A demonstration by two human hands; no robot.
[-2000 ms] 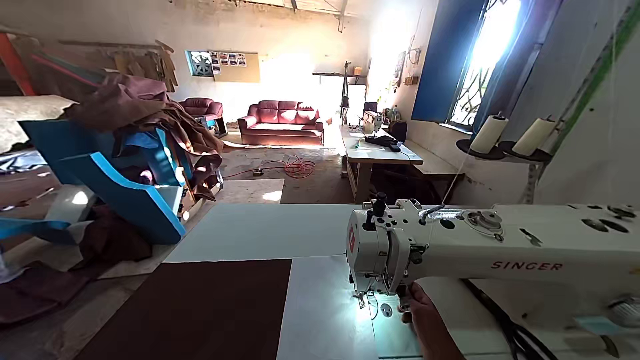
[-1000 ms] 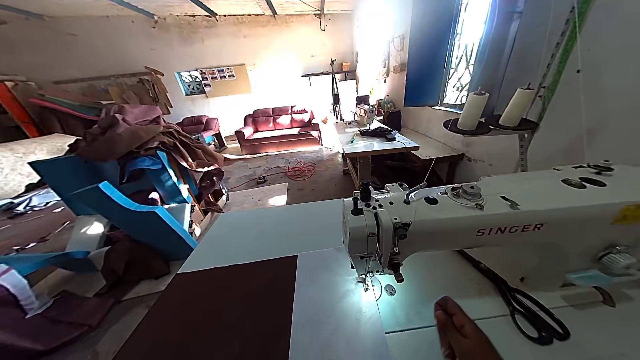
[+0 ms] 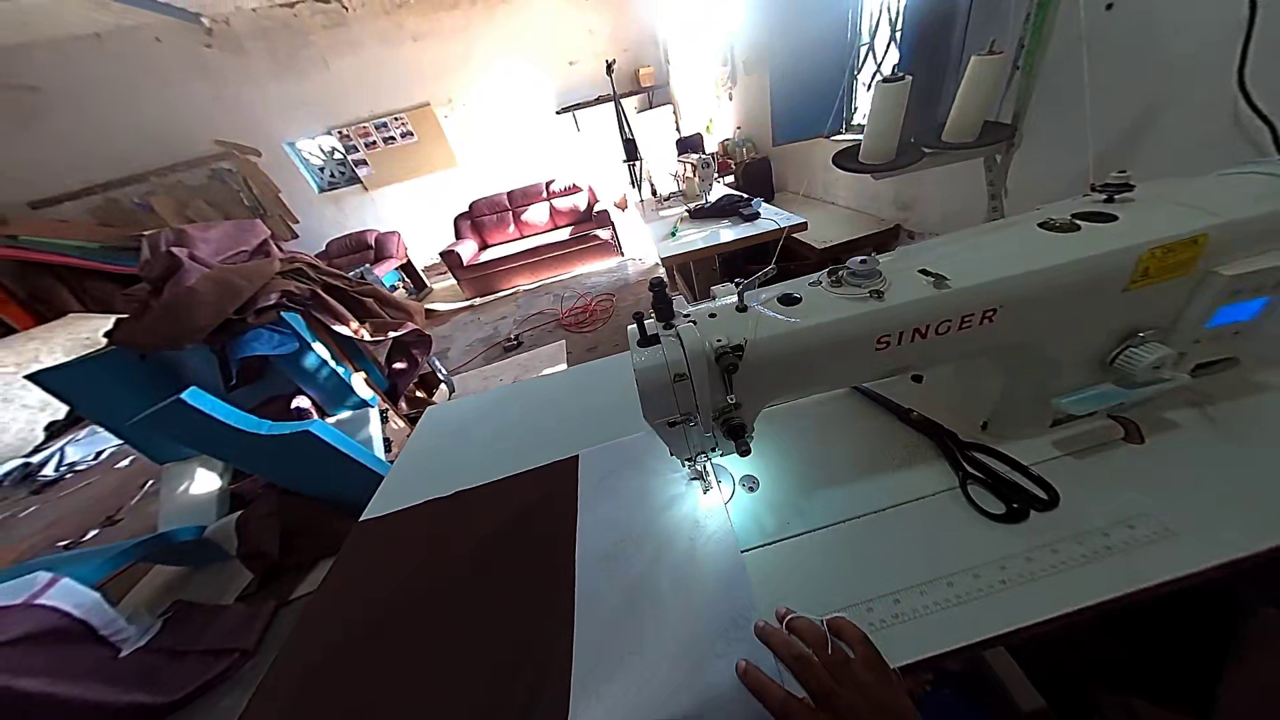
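My right hand (image 3: 825,665) lies palm down at the bottom, fingers spread, fingertips on the right edge of a white sheet (image 3: 655,590); a thin white thread loops over its fingers. The sheet borders a dark brown piece of material (image 3: 460,590) and runs under the lit presser foot (image 3: 703,478) of a Singer sewing machine (image 3: 850,330). Black-handled scissors (image 3: 985,470) lie on the machine bed. A clear ruler (image 3: 1000,570) lies right of the hand, near the table's front edge. My left hand is out of view.
At the left stands a blue wooden frame (image 3: 270,440) heaped with brown cloth (image 3: 260,280). Two thread cones (image 3: 886,120) stand behind the machine. Farther back are a red sofa (image 3: 530,235), a red cable (image 3: 585,312) on the floor and another table (image 3: 730,235) with a sewing machine.
My right hand has left the needle area, moved toward the table's front edge and come down flat by the white sheet. The view has tilted and shifted.
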